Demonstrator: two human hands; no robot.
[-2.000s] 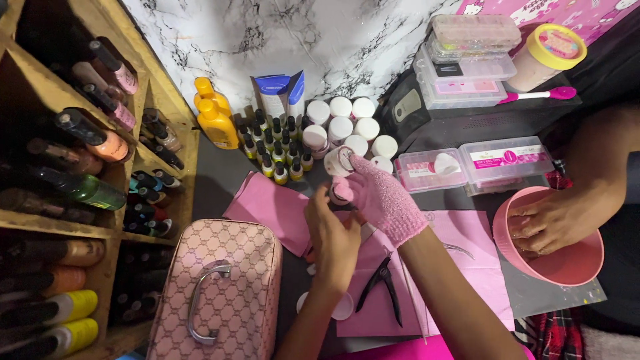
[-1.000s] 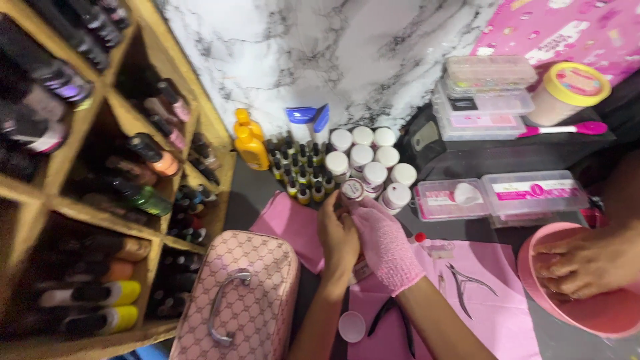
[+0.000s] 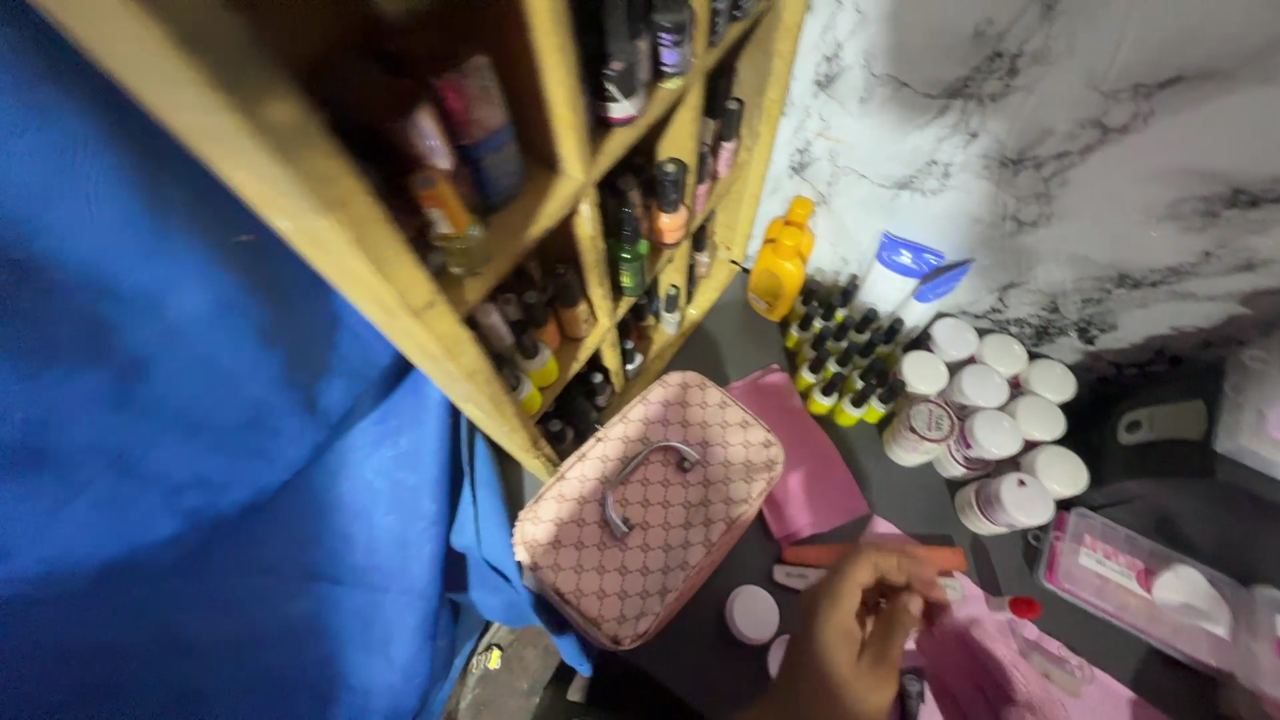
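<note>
My left hand [image 3: 865, 625], bare and blurred, is at the lower right with its fingers bent together; whether it holds anything is unclear. Close beside it, my right hand [image 3: 985, 650] in a pink textured glove is blurred, its fingers partly hidden. An orange nail file [image 3: 825, 555] lies behind my left fingers, with a pale file [image 3: 798, 577] next to it. A round white lid [image 3: 751, 614] lies left of my left hand. Above the hands stand several white-lidded jars [image 3: 980, 387], including a jar with a printed top [image 3: 920, 430].
A pink patterned case [image 3: 650, 510] stands left of a folded pink cloth [image 3: 810, 460]. Small black-capped bottles [image 3: 845, 350], a yellow bottle [image 3: 782, 262] and blue-capped tubes [image 3: 900, 275] stand by the marble-patterned wall. A wooden polish rack [image 3: 590, 190] and blue fabric [image 3: 200, 400] fill the left.
The view has swung left. The jar that both hands held earlier is out of them, and a jar with a printed top stands at the jar group. The orange file now shows behind my left hand.
</note>
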